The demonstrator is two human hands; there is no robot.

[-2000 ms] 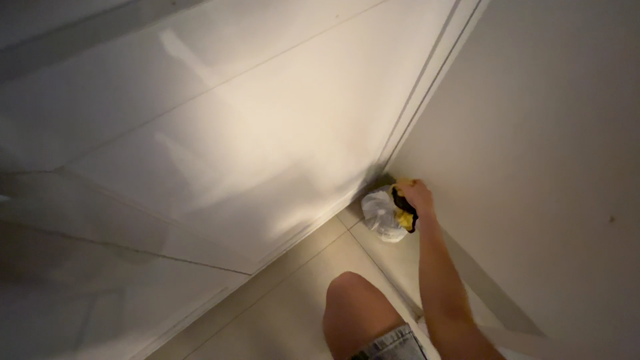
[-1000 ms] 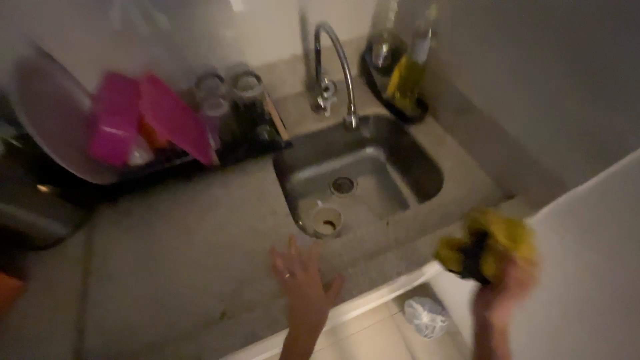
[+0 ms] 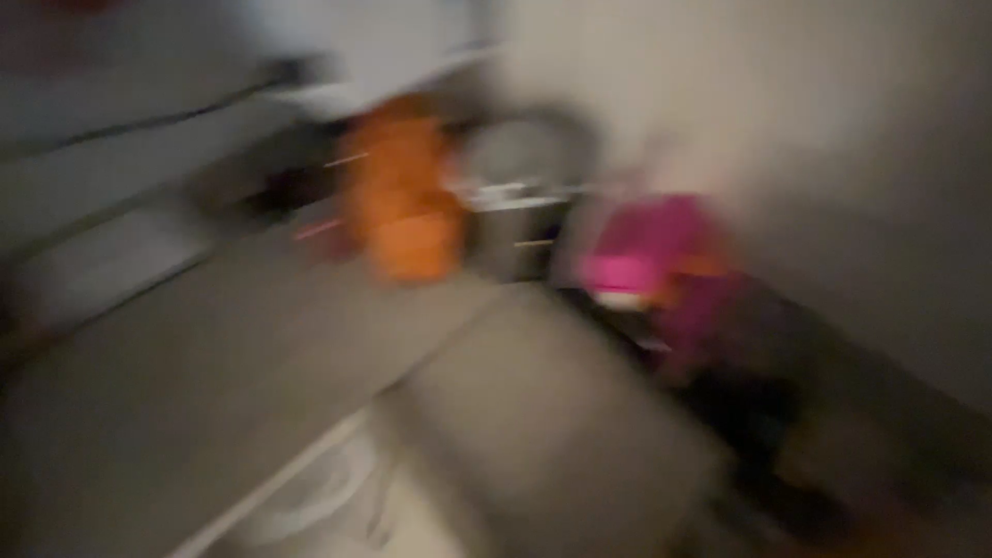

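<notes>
Strong motion blur covers the head view, and neither of my hands can be made out. A countertop (image 3: 256, 349) runs from the lower left to the corner. On it, near the corner, is an orange object (image 3: 411, 209) whose kind cannot be told. Just right of that stands a grey rounded thing (image 3: 527, 163), perhaps a metal pot. Bright pink items (image 3: 643, 256) rest at the dark dish rack (image 3: 612, 322) on the right. The yellow and black item is not discernible.
A pale wall (image 3: 837, 139) rises behind the pink items. The counter's front edge (image 3: 271, 484) slants across the lower left, with a whitish blurred shape (image 3: 318, 496) below it. Dark blurred things lie at the lower right.
The view has swung left from the sink to the counter corner. Both hands, one with the yellow and black item, were in view a second ago and are not visible now.
</notes>
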